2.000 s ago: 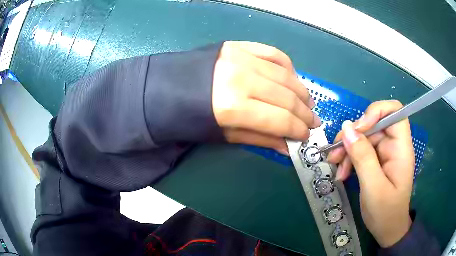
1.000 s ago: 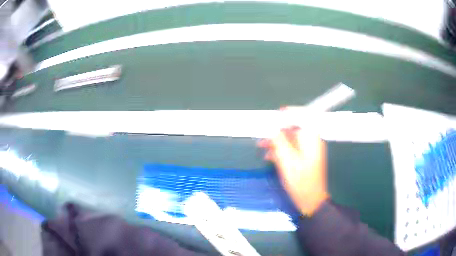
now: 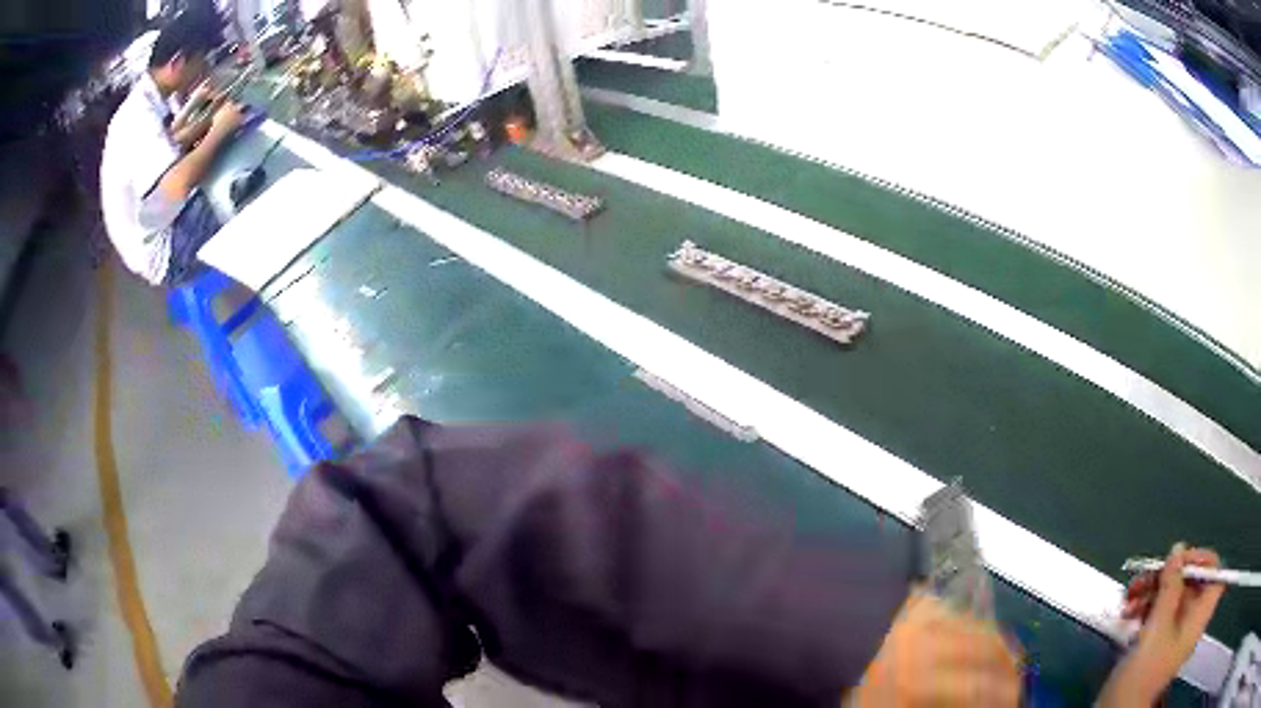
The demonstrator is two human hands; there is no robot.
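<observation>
My left hand [image 3: 943,661], blurred and cut by the bottom edge, is closed around a silver-grey fixture strip [image 3: 951,542]. The strip sticks up past the fingers, its upper end over the white rail; its round seats cannot be made out. My right hand [image 3: 1169,620], at the lower right, holds a slim pale tool, apparently the tweezers [image 3: 1217,573], pointing sideways. My left sleeve covers much of the lower middle. Only a sliver of the blue sheet [image 3: 1030,667] shows beside my left hand.
Two fixture strips with parts lie on the green surface beyond the white rail [image 3: 553,288], one nearer [image 3: 769,293], one farther [image 3: 545,194]. A thin grey bar [image 3: 697,404] lies along the rail. A seated person [image 3: 145,180] is at upper left. A tray edge [image 3: 1242,681] shows lower right.
The view has swung left along the line, bringing the seated person into sight. The dotted blue sheet is now almost out of view. The strip, earlier over that sheet, is now by the rail.
</observation>
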